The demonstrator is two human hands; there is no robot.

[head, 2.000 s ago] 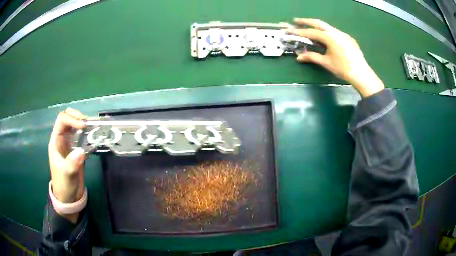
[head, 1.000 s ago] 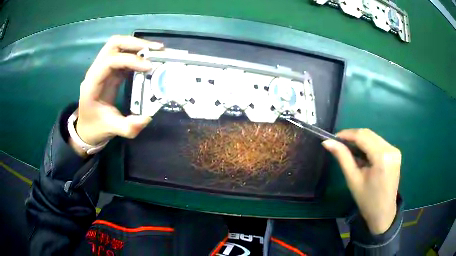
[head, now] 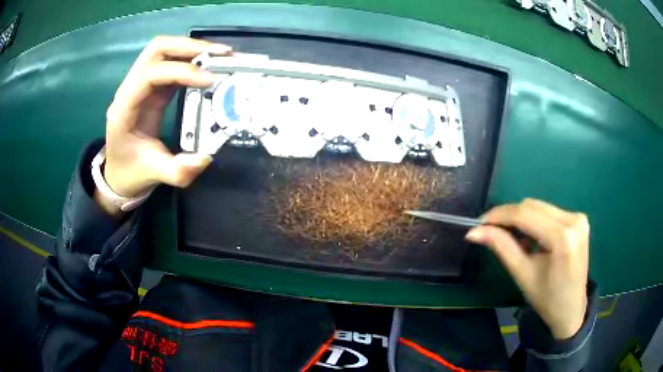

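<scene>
My left hand [head: 149, 120] grips the left end of a silvery-white metal assembly [head: 327, 112], fingers at the top and thumb at the lower corner. The assembly is above the black tray [head: 211, 254], straight edge up, scalloped edge toward me, with bluish round units and small dark terminals. My right hand [head: 541, 251] holds slim silver tweezers [head: 447, 218] at the right. Their tips are over the heap of copper-coloured wire pieces [head: 349, 207] in the tray, apart from the assembly. Whether the tips hold anything cannot be told.
The tray lies on the glossy green bench edge [head: 581, 160]. Another silvery assembly [head: 581, 25] lies on the green surface at the top right. A small part of a metallic object [head: 9, 33] shows at the far left edge. My dark jacket is at the bottom.
My right hand has moved the tweezers from the assembly's lower right edge down to the wire heap. Earlier it was at the assembly on the green surface. My left hand keeps its hold.
</scene>
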